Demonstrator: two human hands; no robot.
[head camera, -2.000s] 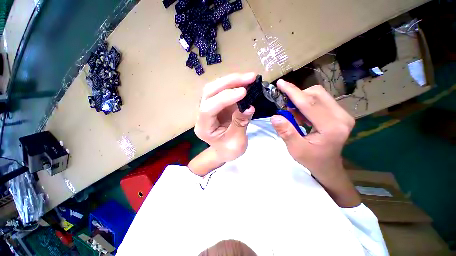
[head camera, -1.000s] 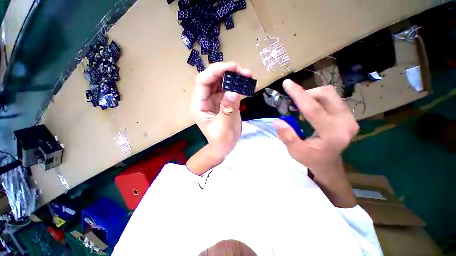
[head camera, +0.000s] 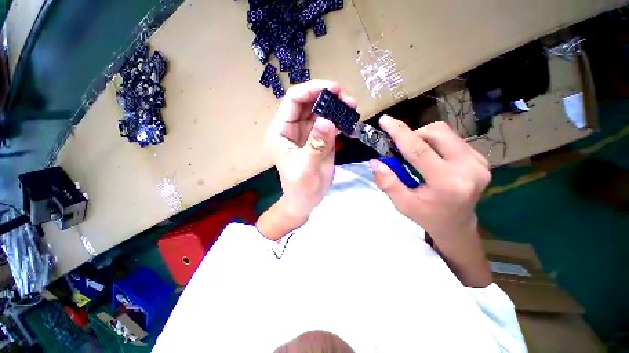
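My left hand (head camera: 301, 141) holds a small black keypad-faced part (head camera: 335, 111) between thumb and fingers, tilted, with its dotted face showing. My right hand (head camera: 438, 169) is shut on the blue-handled nippers (head camera: 400, 172). The silvery jaws reach the right end of the black part and seem to touch it; the exact bite is too small to tell. A pile of black parts with pale dots (head camera: 279, 34) lies on the cardboard bench beyond my left hand. Another pile of black, glinting parts (head camera: 142, 98) lies further left.
The tan cardboard bench covering (head camera: 214, 89) has shiny tape patches (head camera: 378, 72). A black box-like device (head camera: 54, 198) stands at its far left. An open carton (head camera: 527, 134) with black pieces and wires is at right. A red stool (head camera: 200, 241) and blue crate (head camera: 146, 296) are below the bench edge.
The black part was turned to show its dotted face, then tilted with its right end lower. The nippers' jaws have moved back against that end.
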